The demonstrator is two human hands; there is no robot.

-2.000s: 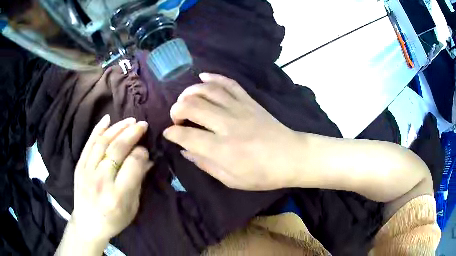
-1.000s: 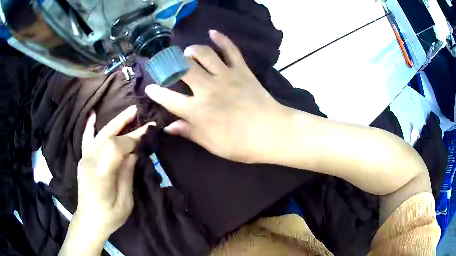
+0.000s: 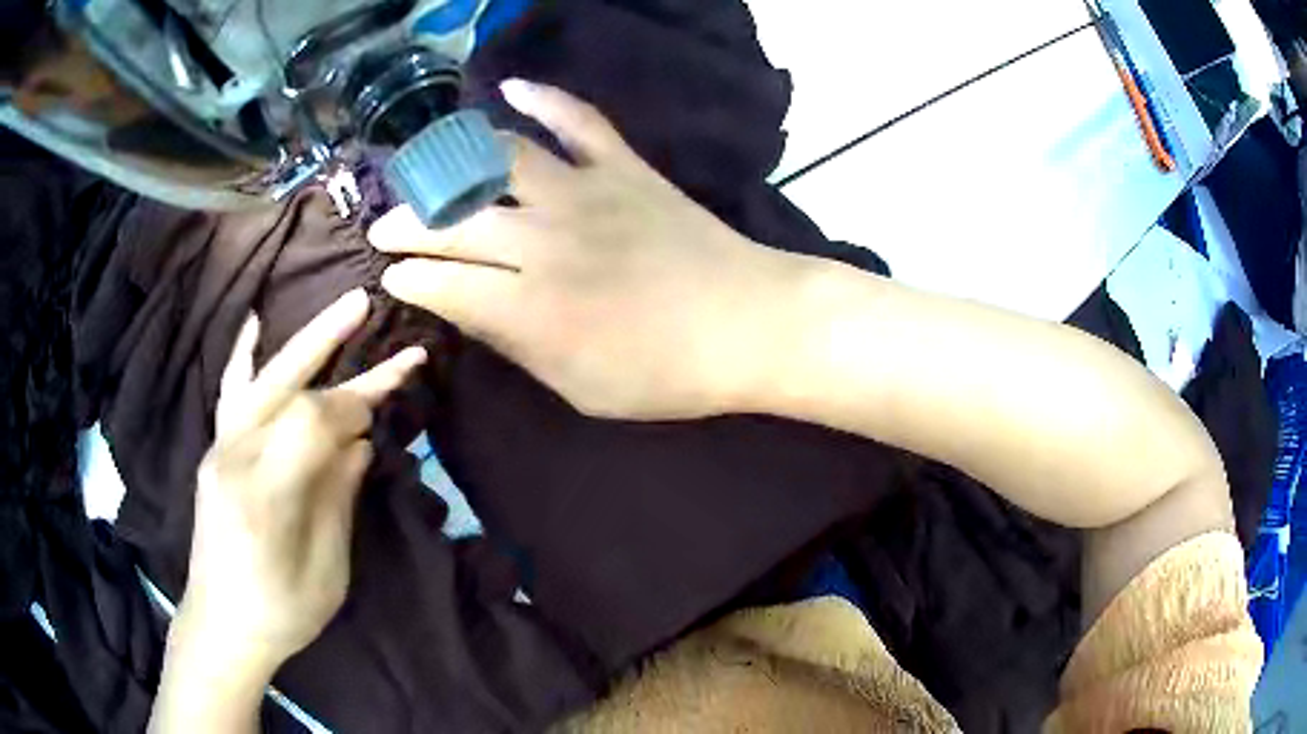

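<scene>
The smooth dark brown panel [image 3: 616, 516] lies under and below my right hand [image 3: 602, 273]. My right hand is spread flat on it, its fingertips by the seam edge [image 3: 376, 294] close to the presser foot [image 3: 341, 192]. The gathered piece [image 3: 187, 337] lies puckered to the left. My left hand [image 3: 294, 445] rests on it with index finger and thumb apart, fingertips at the ruffled edge just below the foot. The grey ribbed knob [image 3: 449, 168] of the sewing machine hides part of the right fingers. The needle is not clear.
The machine head [image 3: 158, 101] fills the upper left. A white table [image 3: 989, 187] is at the upper right, with an orange and blue tool [image 3: 1142, 108] at its far side. Dark pieces [image 3: 1226, 394] and a blue crate [image 3: 1273, 538] are at the right. An orange-tan garment [image 3: 774, 674] is below.
Over the two seconds my right hand has moved up and left towards the foot and flattened. My left hand's index finger and thumb have spread apart. The smooth panel below now lies flatter.
</scene>
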